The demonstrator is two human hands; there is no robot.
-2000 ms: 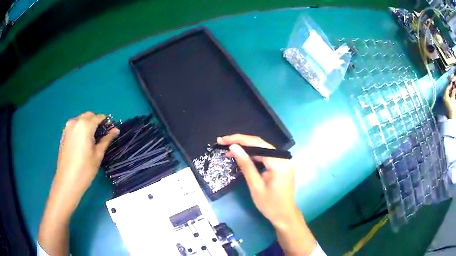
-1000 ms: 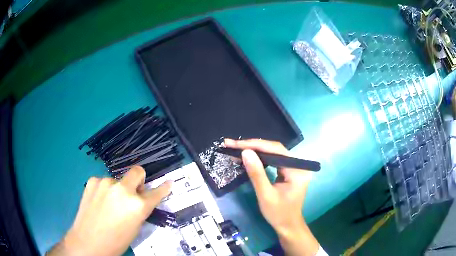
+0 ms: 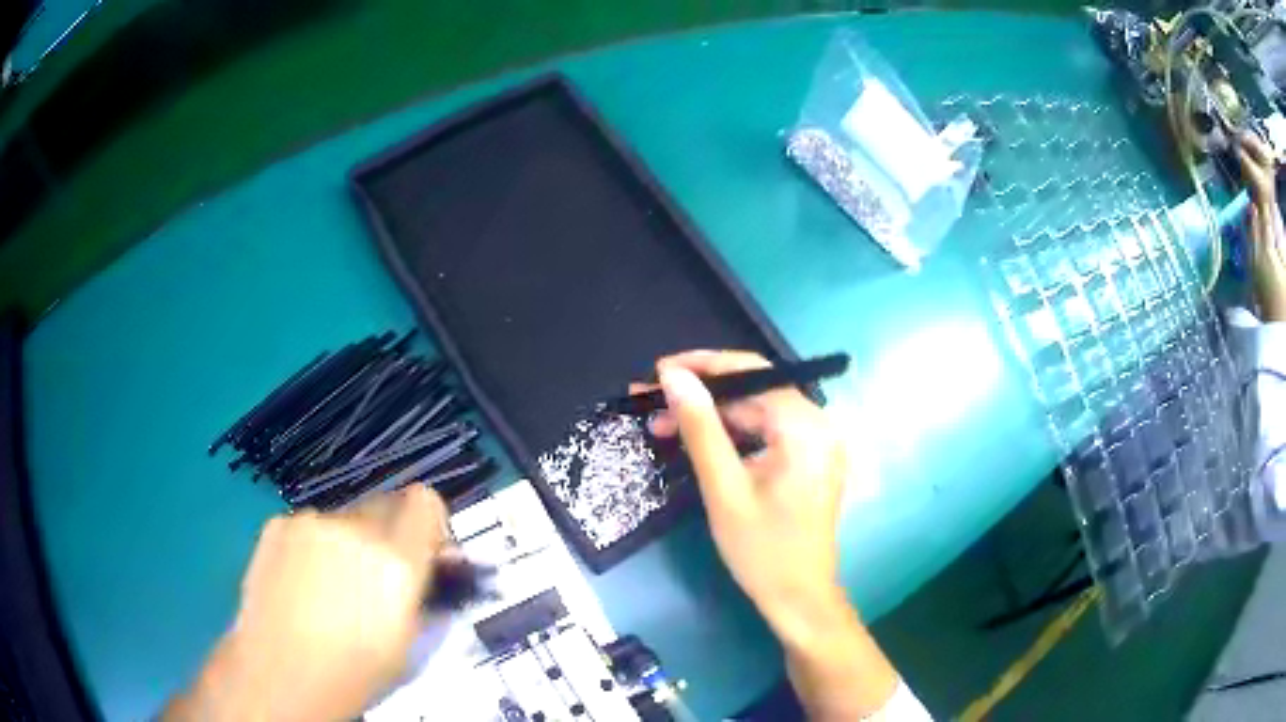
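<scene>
My left hand (image 3: 339,585) is blurred over the left part of the white fixture (image 3: 543,550). Dark strip-like pieces (image 3: 458,581) stick out from its fingers beside the fixture's dark block. My right hand (image 3: 769,494) holds black tweezers (image 3: 769,378) over the near end of the black tray (image 3: 388,247), their tips at the upper edge of the pile of tiny silvery pieces (image 3: 607,480). Whether the tips grip a piece cannot be told. A heap of loose black strips (image 3: 360,423) lies left of the tray.
A clear zip bag with silvery contents (image 3: 882,162) lies beyond the tray to the right. Clear blister trays (image 3: 1128,381) are at the far right. A dark and blue fitting (image 3: 642,670) is on the fixture's right side. Another person's arm (image 3: 1265,240) shows at the right edge.
My left hand has moved from the strip heap to the fixture and stays there, blurred. My right hand keeps the tweezers by the pile; their rear end has swung upward since the last earlier frame.
</scene>
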